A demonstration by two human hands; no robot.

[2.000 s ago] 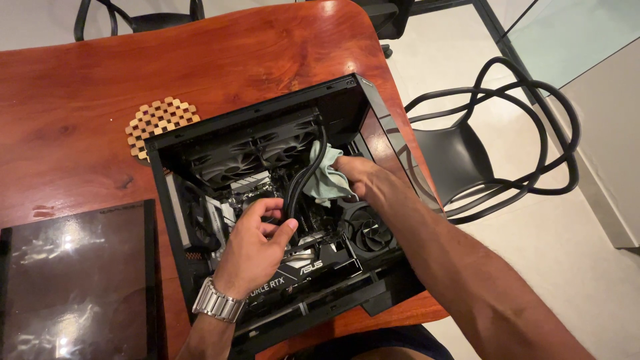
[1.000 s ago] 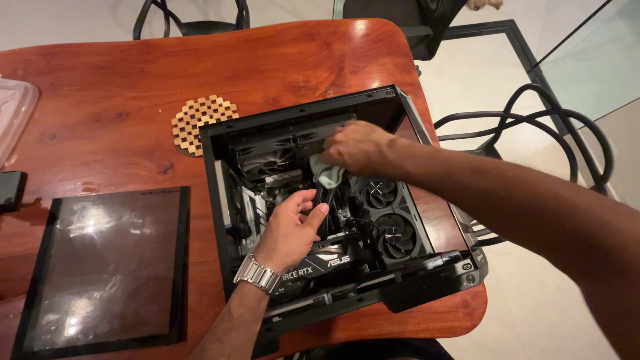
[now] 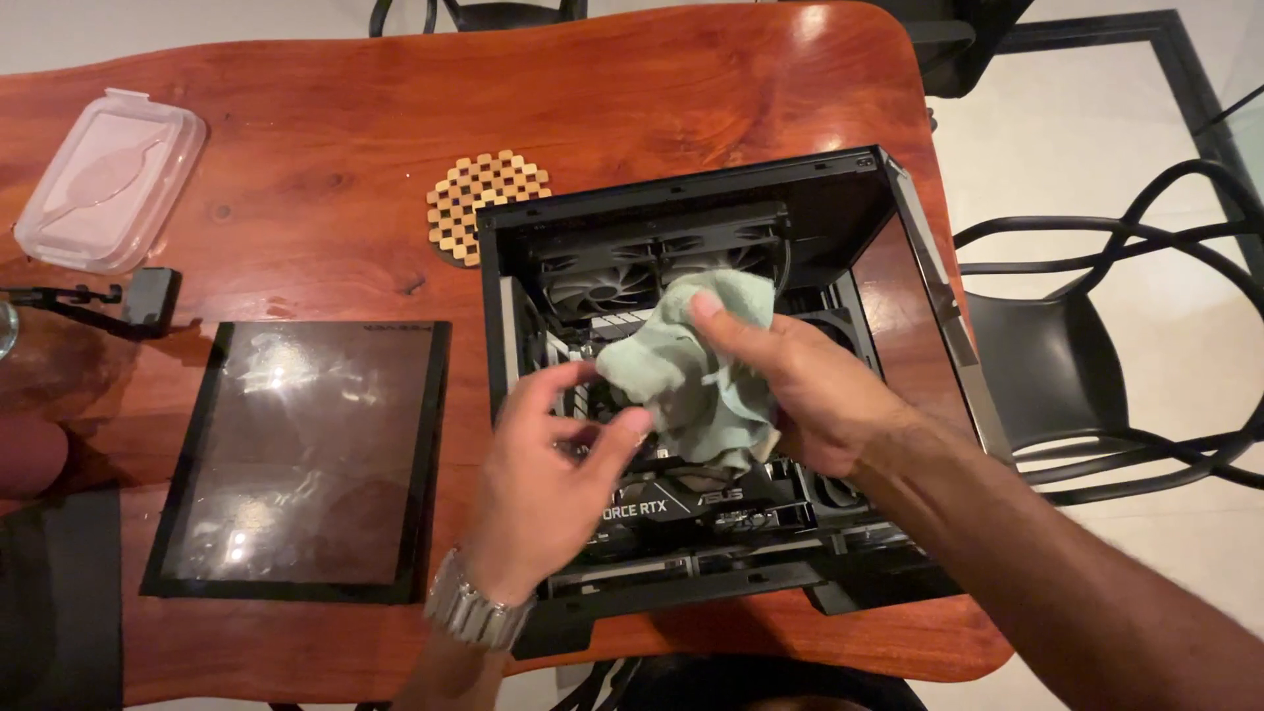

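A black computer case point(image 3: 681, 188) lies open side up on the wooden table. Above its inside, my right hand point(image 3: 820, 395) grips a crumpled pale green cloth point(image 3: 691, 385), thumb on top. My left hand point(image 3: 553, 474), with a metal watch point(image 3: 481, 602) at the wrist, is just left of the cloth, fingers apart and curved; whether a fingertip touches the cloth is hard to tell. Radiator fans point(image 3: 602, 286) show along the case's far side. Below the cloth is a graphics card point(image 3: 642, 509). The cloth hides the middle of the case.
Left of the case, a dark glass panel point(image 3: 306, 464) lies flat on the wooden table point(image 3: 326, 178). A checkered wooden trivet point(image 3: 484, 193) touches the case's far left corner. Farther left are a clear plastic container point(image 3: 109, 183) and a small black block point(image 3: 151, 296). A black chair point(image 3: 1047, 365) stands at right.
The cloth, down inside the case among the tubes before, is now lifted above it in my right hand. My left hand has come off the tubes. The view has shifted left.
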